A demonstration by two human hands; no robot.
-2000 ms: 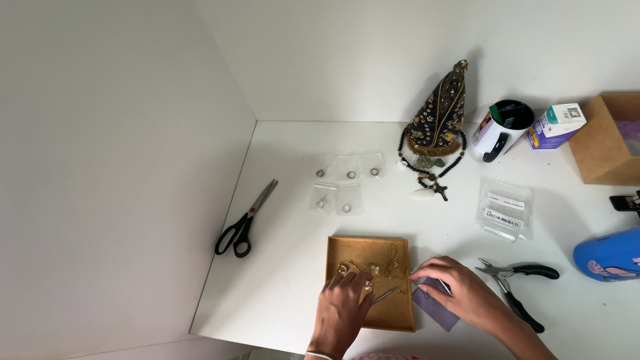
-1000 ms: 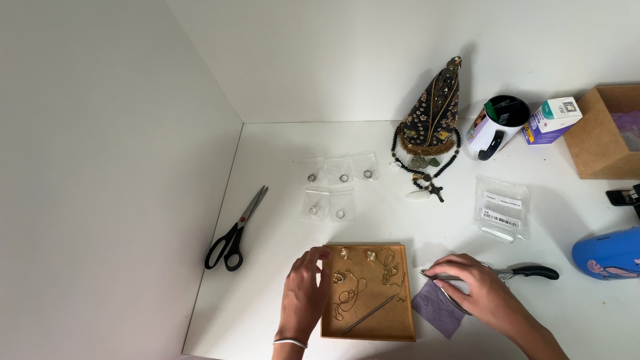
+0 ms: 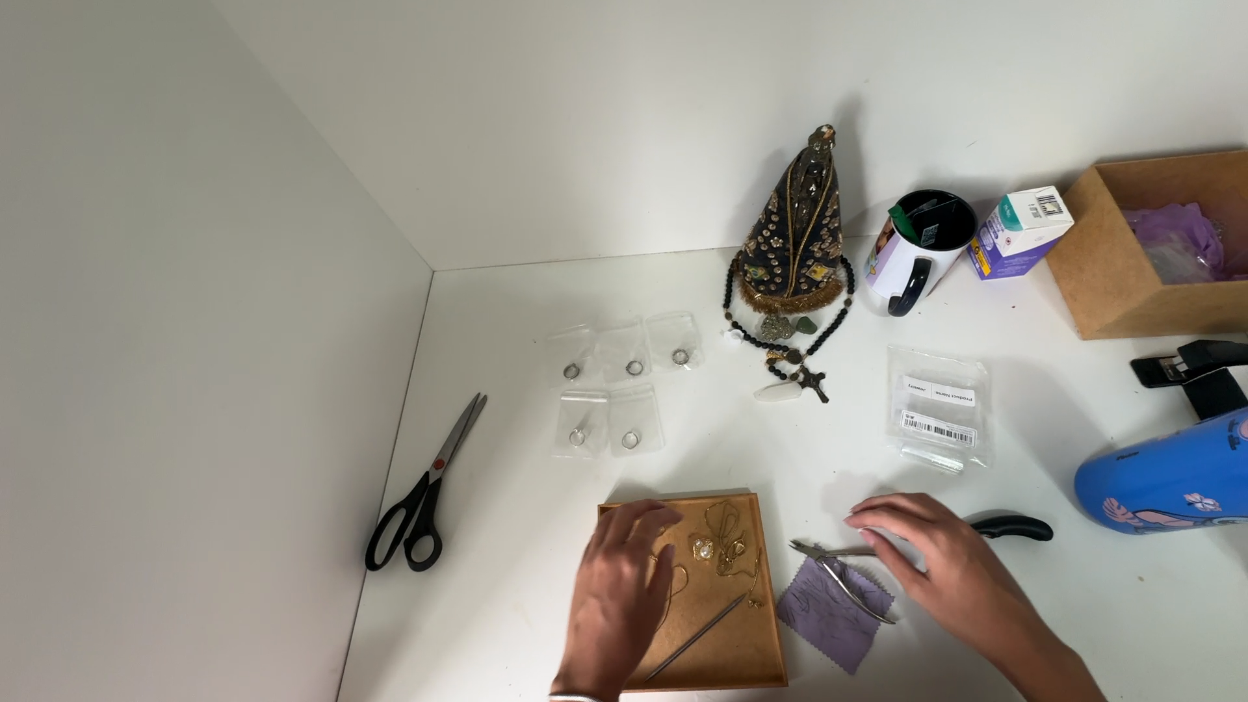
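My left hand [image 3: 619, 590] is over the left side of a shallow brown tray [image 3: 770, 624], its fingers curved; whether they touch anything is hidden. Gold chains [image 3: 726, 546], a pendant with a clear stone [image 3: 703, 549] and a thin metal rod [image 3: 694, 639] lie in the tray. To its right is a purple zigzag-edged cloth [image 3: 834, 624], partly under the jaws and one handle of a pair of pliers [image 3: 824, 554]. My right hand [image 3: 921, 551] hovers by the pliers, thumb and fingers apart, holding nothing visible, and hides part of their handles.
Black-handled scissors [image 3: 434, 487] lie at left. Several small bags with rings [image 3: 634, 369] are behind the tray. Farther back stand a robed figurine [image 3: 795, 234] with a black rosary [image 3: 731, 292], a mug [image 3: 921, 249], a small carton [image 3: 1019, 234] and a brown box [image 3: 1111, 283]. A blue bottle [image 3: 1170, 478] lies right.
My left hand has moved from the tray's left edge to over its left part. My right hand has come off the purple cloth, and the pliers' jaws now show on it.
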